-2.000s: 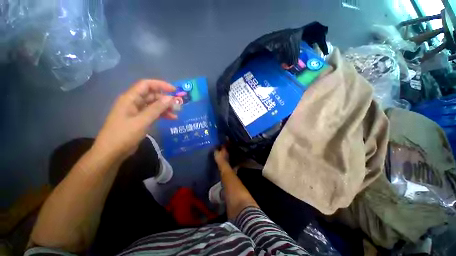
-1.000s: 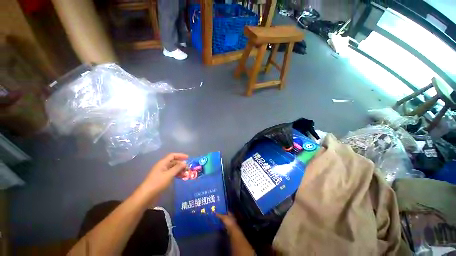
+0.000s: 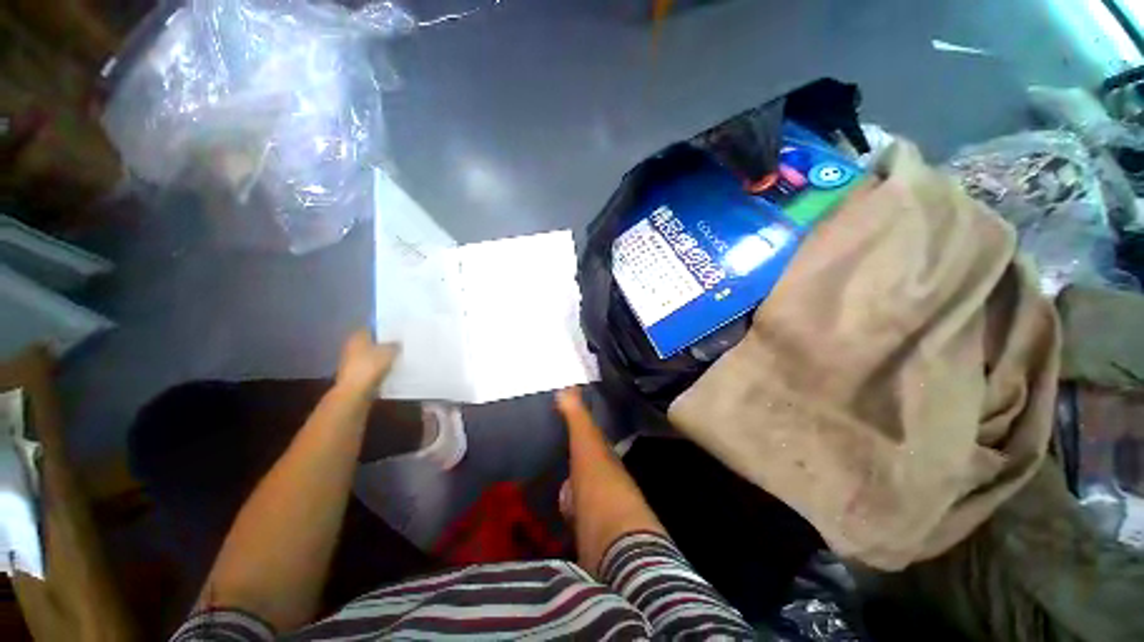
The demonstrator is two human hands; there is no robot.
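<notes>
A folder is open in front of me, its white inner pages facing up and its left cover tilted upright. My left hand holds the lower left edge of the cover. My right hand is at the lower right corner of the white page, its fingers partly hidden. Beside it on the right, a black plastic bag stands open with a blue-covered folder in it, showing a white label. A beige-brown cloth lies against the bag.
A clear plastic bag lies on the grey floor at the upper left. White boards or papers are at the left edge, near another person's arm. More clear plastic and olive cloth are at the right. Something red lies below my hands.
The blue-covered folder in my hands has been opened to its white inside. My left hand has moved from its top to the lower left edge. The view has tilted down again.
</notes>
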